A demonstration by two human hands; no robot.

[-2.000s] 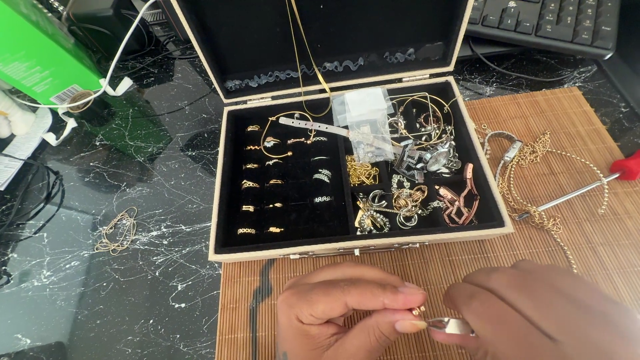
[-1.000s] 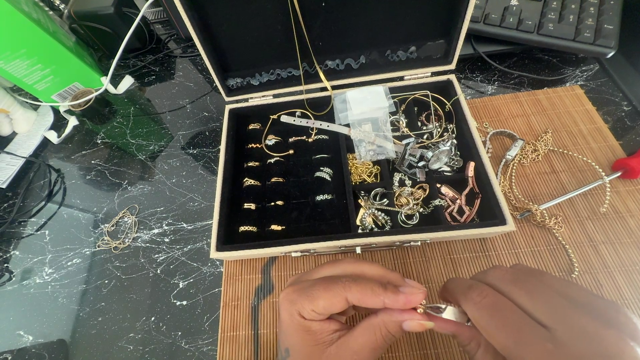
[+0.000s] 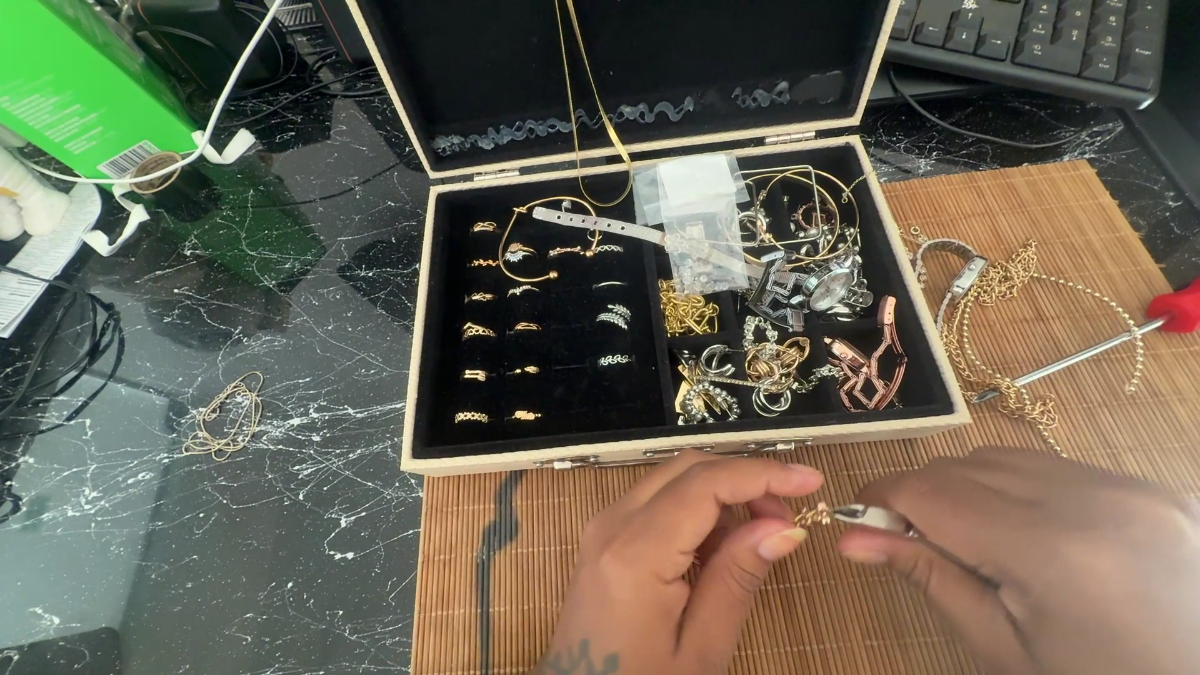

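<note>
My left hand (image 3: 698,553) pinches a small gold-coloured piece of jewellery (image 3: 814,516) between thumb and finger, in front of the jewellery box (image 3: 684,448). To its right, my right hand (image 3: 1012,562) grips a pair of small metal pliers (image 3: 872,517), whose tip is at the piece; whether the jaws bite it cannot be told. The open box has black lining, with rows of rings (image 3: 478,330) at left. Its right compartments hold a gold chain (image 3: 689,309), a silver watch (image 3: 831,289), a rose-gold bracelet (image 3: 867,366) and a clear plastic bag (image 3: 694,220).
A bamboo mat (image 3: 544,562) lies under my hands. On its right are gold chains (image 3: 1008,281), another watch (image 3: 966,277) and a red-handled screwdriver (image 3: 1078,358). A thin chain (image 3: 225,415) lies on the black marbled table at left. A keyboard (image 3: 1031,47) and a green box (image 3: 94,94) stand behind.
The pliers and my right hand have shifted slightly at the gold piece, and more of the piece now shows between my fingers and the plier tip. The jewellery box has stayed put.
</note>
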